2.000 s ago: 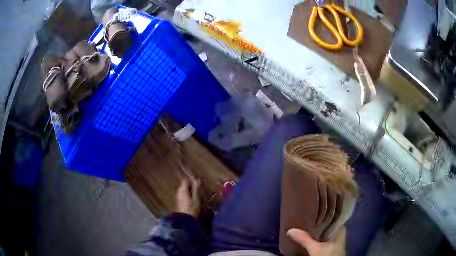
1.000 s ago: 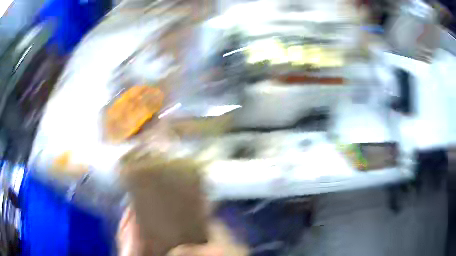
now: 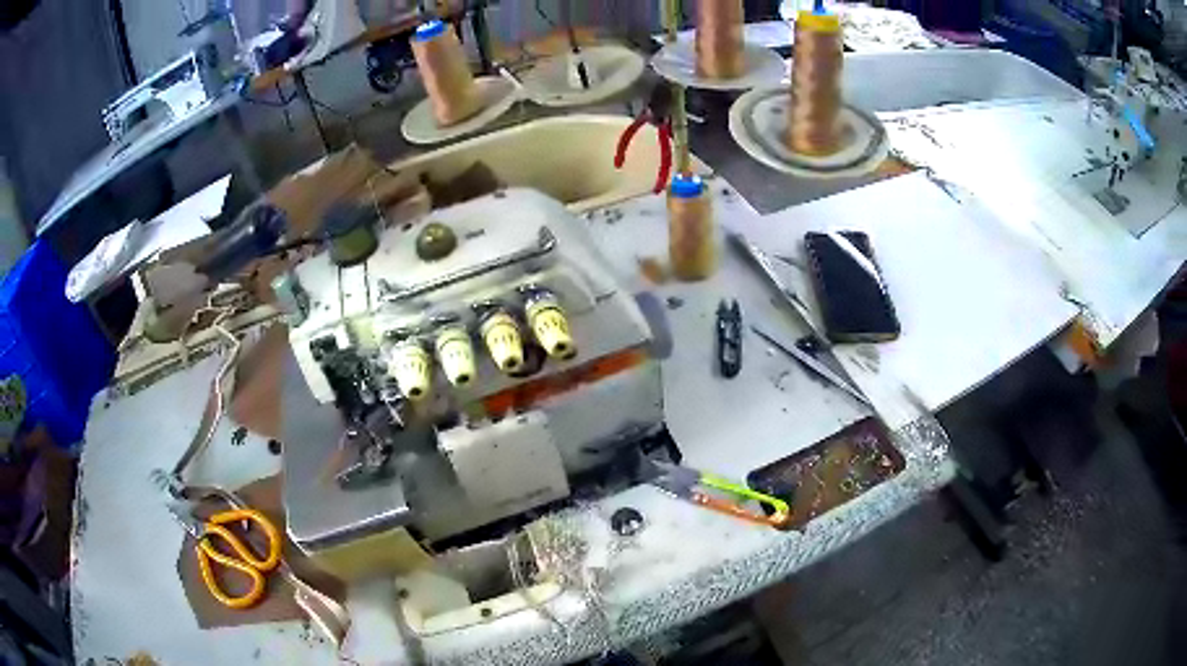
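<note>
Neither of my hands is in the picture. The overlock machine (image 3: pixel 482 351) stands in front of me on the white table (image 3: pixel 703 566), with four cream tension knobs in a row. Scissors with orange handles (image 3: pixel 238 557) lie at the table's front left on a brown fabric piece (image 3: pixel 208 592), beside a pale strip (image 3: pixel 313 606). A slim green-and-orange utility knife (image 3: pixel 723 494) lies right of the machine. Small dark thread snips (image 3: pixel 729 338) and long thin tweezers (image 3: pixel 810 362) lie further back, near the black phone (image 3: pixel 851 284).
A small blue-topped thread cone (image 3: pixel 689 229) stands behind the snips. Larger cones (image 3: pixel 816 98) stand on round stands at the back, near red-handled pliers (image 3: pixel 667 146). A blue crate (image 3: pixel 52 338) is at the left edge. A recess with thread scraps (image 3: pixel 833 471) is at front right.
The view has swung up and right from my lap to the machine and table. The rolled brown panel stack and both hands have left the picture.
</note>
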